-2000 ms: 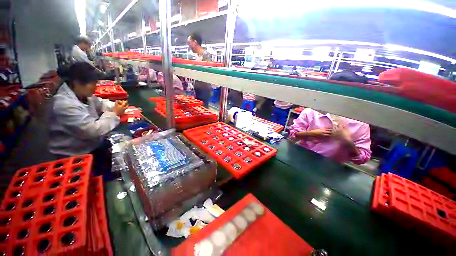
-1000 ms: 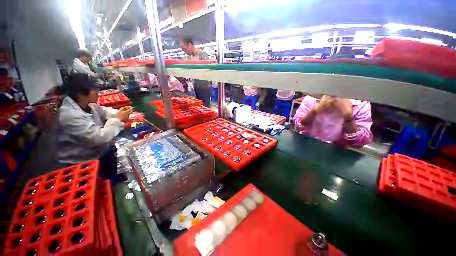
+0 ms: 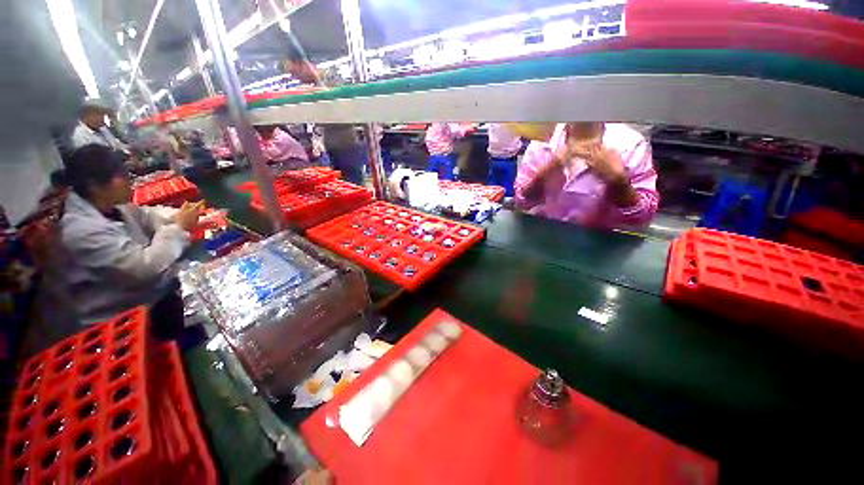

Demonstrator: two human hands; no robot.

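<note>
The flat red mat point(image 3: 474, 417) lies in front of me at the bottom. A strip of pale round discs point(image 3: 403, 377) runs along its left edge. A small clear glass bottle with a metallic top point(image 3: 548, 409) stands upright on the mat. A small skin-toned patch, perhaps a fingertip of my left hand point(image 3: 315, 476), shows at the bottom edge by the mat's left side; what it does cannot be told. My right hand is not in view.
Left are a tilted pocket tray with dark round parts point(image 3: 81, 398), a film-wrapped box point(image 3: 275, 303) and spotted white wipes point(image 3: 332, 374). Beyond are a filled red tray point(image 3: 393, 242) and, right, stacked trays point(image 3: 767, 284). A shelf point(image 3: 568, 99) spans above. People sit left and across.
The view has tilted down and turned right. More of the mat and the whole bottle now show. A skin-toned patch has appeared at the bottom edge. The person across has moved their hands.
</note>
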